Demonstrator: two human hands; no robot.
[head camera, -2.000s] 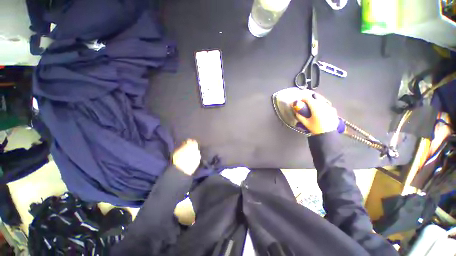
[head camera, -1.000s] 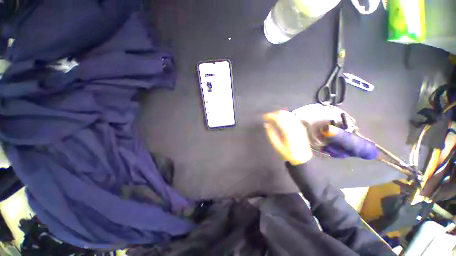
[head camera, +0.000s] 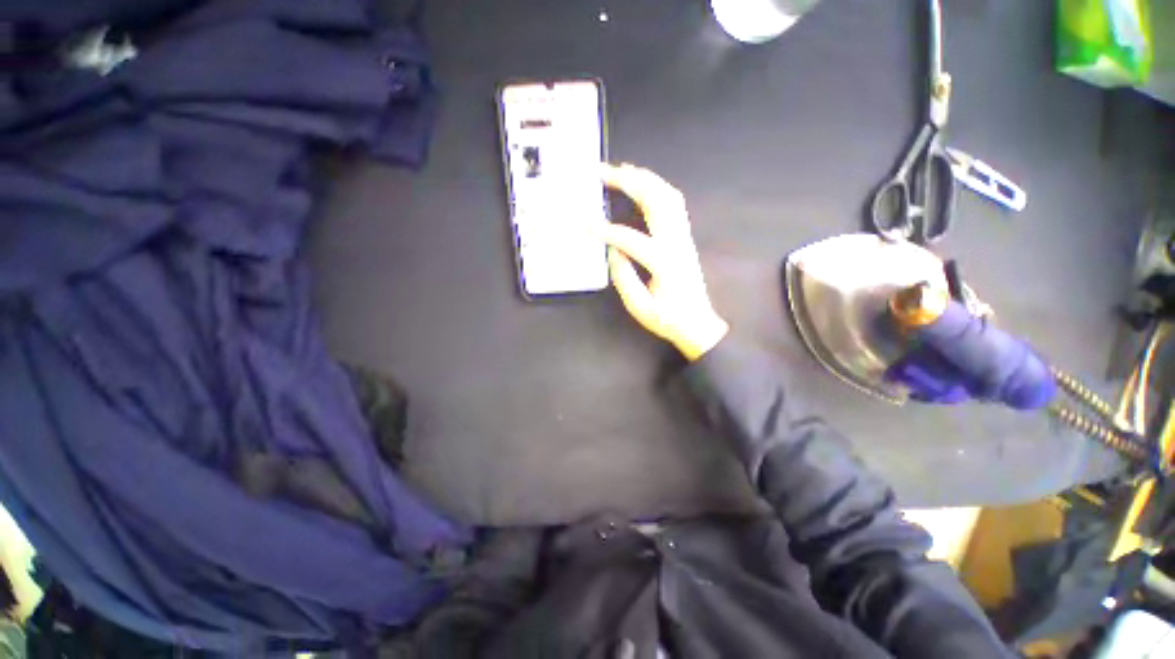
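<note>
A smartphone (head camera: 557, 193) with a lit white screen lies flat on the dark table (head camera: 515, 399). My right hand (head camera: 659, 264) is at the phone's right edge, with thumb and fingers apart and fingertips at or against that edge. The phone is not enclosed by the hand. A steam iron (head camera: 863, 309) with a purple-blue wrapped handle sits to the right of my hand, not held. Navy garment pieces (head camera: 168, 296) lie in a heap at the left. My left hand is not in view.
Tailor's shears (head camera: 921, 167) and small white-blue snips (head camera: 986, 179) lie beyond the iron. The iron's braided hose (head camera: 1095, 415) runs to the right edge. A bottle base (head camera: 760, 13) is at the top edge. A green and white pack (head camera: 1104, 39) is at the far right.
My right hand has let go of the iron and moved left to the phone's edge. My left hand, seen earlier beside the navy heap, has left the view. The camera view has shifted closer.
</note>
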